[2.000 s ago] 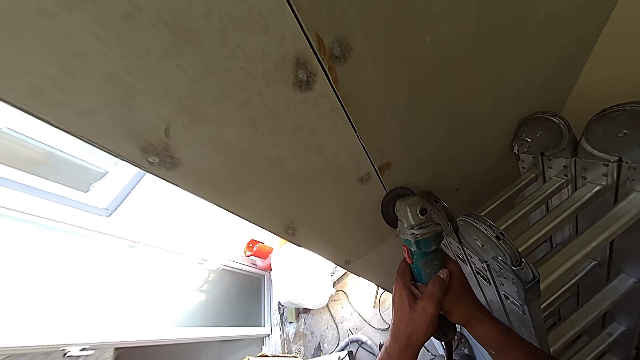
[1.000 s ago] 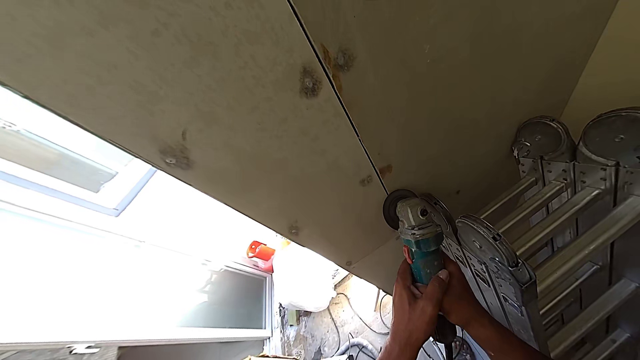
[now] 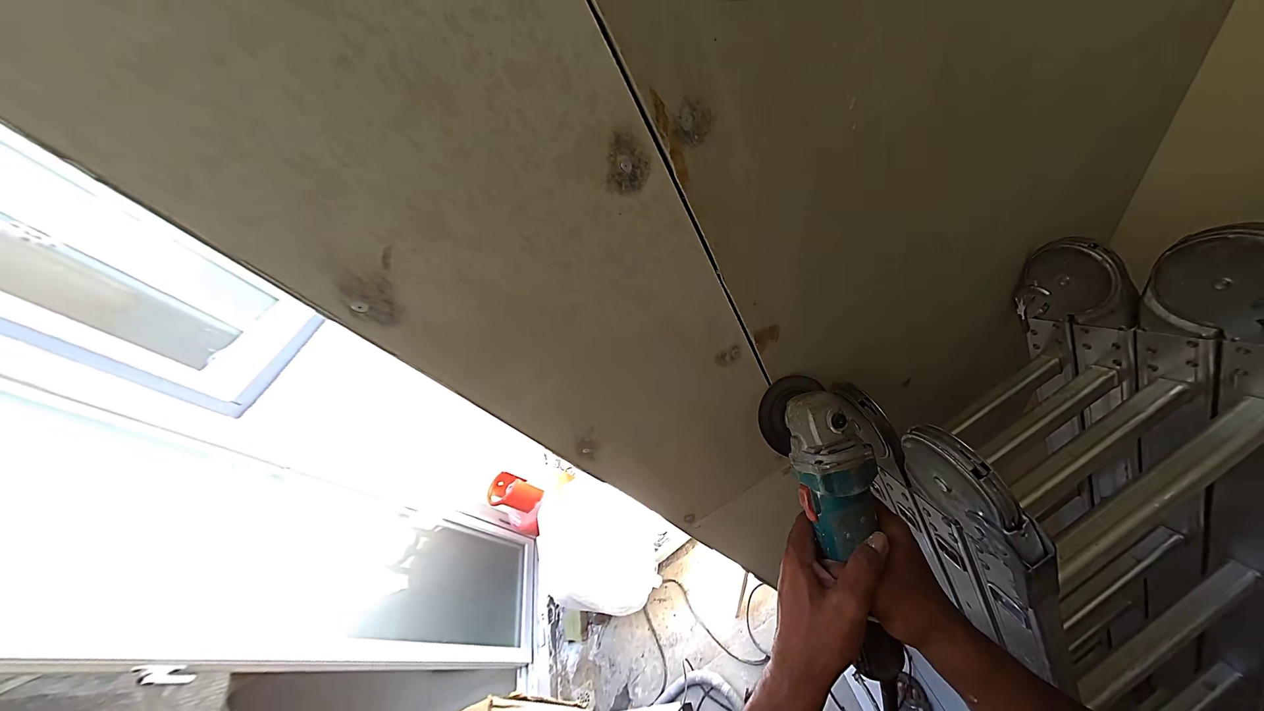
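Note:
A teal angle grinder (image 3: pixel 839 504) with a grey metal head is held upright by both bare hands. My left hand (image 3: pixel 825 602) wraps the grinder's body from the left, with the thumb across its front. Around the right side of the same body is my right hand (image 3: pixel 904 578), partly hidden behind the tool. The dark grinding disc (image 3: pixel 785 410) is at the lower visible end of the dark seam (image 3: pixel 719 272) between two ceiling boards; whether it touches them I cannot tell. Stained screw spots (image 3: pixel 626 166) mark the grey-brown board (image 3: pixel 474 227).
A folding aluminium ladder (image 3: pixel 1116 444) with round hinges (image 3: pixel 958 479) stands close at the right of the grinder. At the left are a bright window (image 3: pixel 237 395) and a framed glass pane (image 3: pixel 454 583). Far below lie an orange-red container (image 3: pixel 515 494), a white sack (image 3: pixel 602 563) and cables (image 3: pixel 701 627).

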